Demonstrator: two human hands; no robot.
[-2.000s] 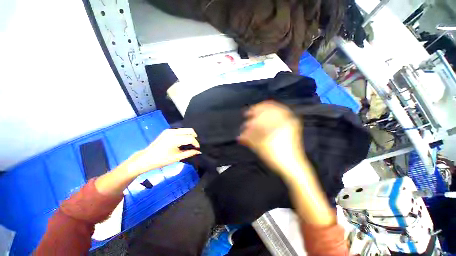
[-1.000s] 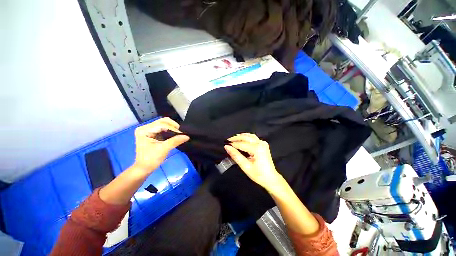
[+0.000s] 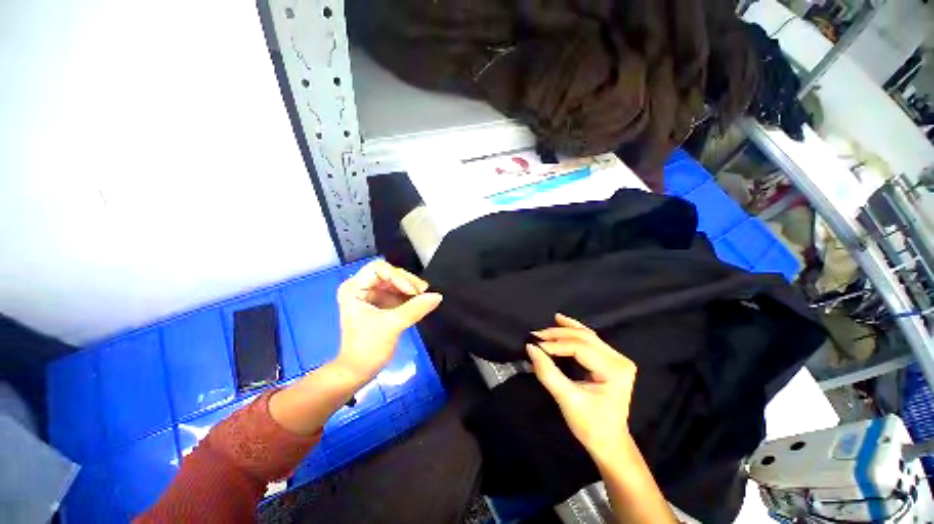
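A large black garment lies spread over the white table and hangs towards my lap. My left hand pinches the garment's edge between thumb and forefinger at its left end. My right hand pinches the same edge further right, with the other fingers curled. The edge runs between the two hands. The cloth's folds hide most of the table under it.
A blue tray with a black phone lies at the left. A white sewing machine stands at the lower right. A dark brown garment pile sits on the shelf behind, beside a perforated metal post.
The right hand has come down from a blurred sweep over the cloth to pinch its edge. Both hands now hold the edge slightly further apart. The view has shifted, moving things right and down.
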